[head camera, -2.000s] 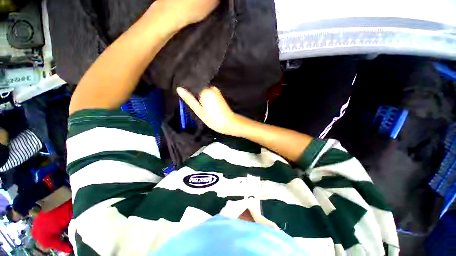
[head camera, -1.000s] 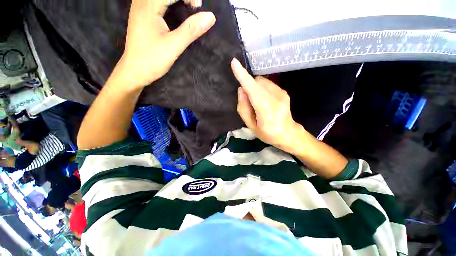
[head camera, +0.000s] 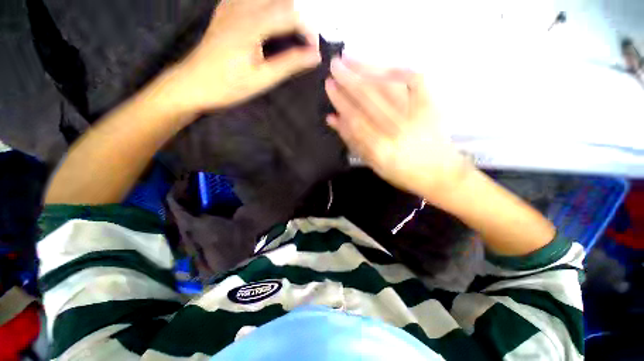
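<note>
A dark grey-brown fabric panel (head camera: 261, 134) covers the left of the white table (head camera: 494, 92) and hangs over its front edge. My left hand (head camera: 258, 53) lies on the panel, thumb and fingertips close together at its right edge, pinching the cloth. A small dark bit of the edge (head camera: 330, 48) shows between my two hands. My right hand (head camera: 399, 123), blurred, is over the table with its fingertips at the same edge. Whether they grip the cloth cannot be told.
Small dark objects (head camera: 559, 19) lie at the table's upper right, too blurred to name. Blue baskets with dark cloth (head camera: 212, 233) are below the table on the left; another blue basket (head camera: 600, 211) is at the right. White-striped dark trousers show beneath the table edge.
The view has shifted, showing more of the table. My right hand has moved up to the panel's edge beside my left hand. My left thumb and fingertips have come closer together.
</note>
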